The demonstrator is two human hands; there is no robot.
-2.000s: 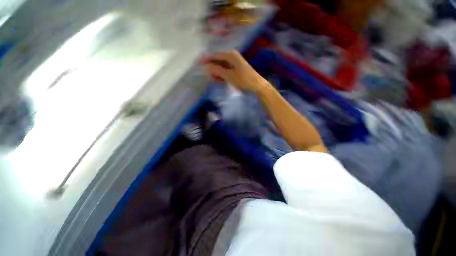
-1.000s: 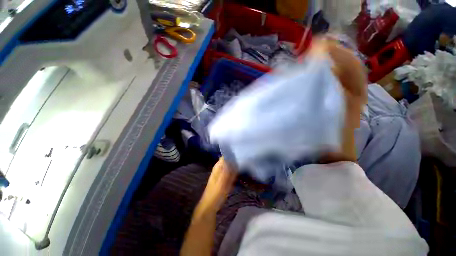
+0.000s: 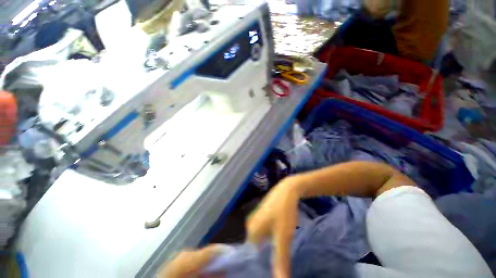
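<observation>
Grey-blue cloth lies bunched over the lap at the bottom of the view. My left hand is at the bottom edge, blurred and partly cut off, with its fingers on the cloth's left end. My right hand is over the cloth, wrist bent and fingers pointing down. One finger runs to the bottom edge, and its grip is hidden. The white sewing machine stands to the left with its dark display lit. The needle area is too blurred to make out.
Red-handled scissors and a yellow-orange-handled tool lie at the table's far right end. A blue basket with cut pieces is beside the lap, and a red basket is beyond it. White cloth heaps lie behind the machine.
The view has swung left, showing more of the machine. The light blue cloth held up between both hands is now down at the lap, and both hands are lower.
</observation>
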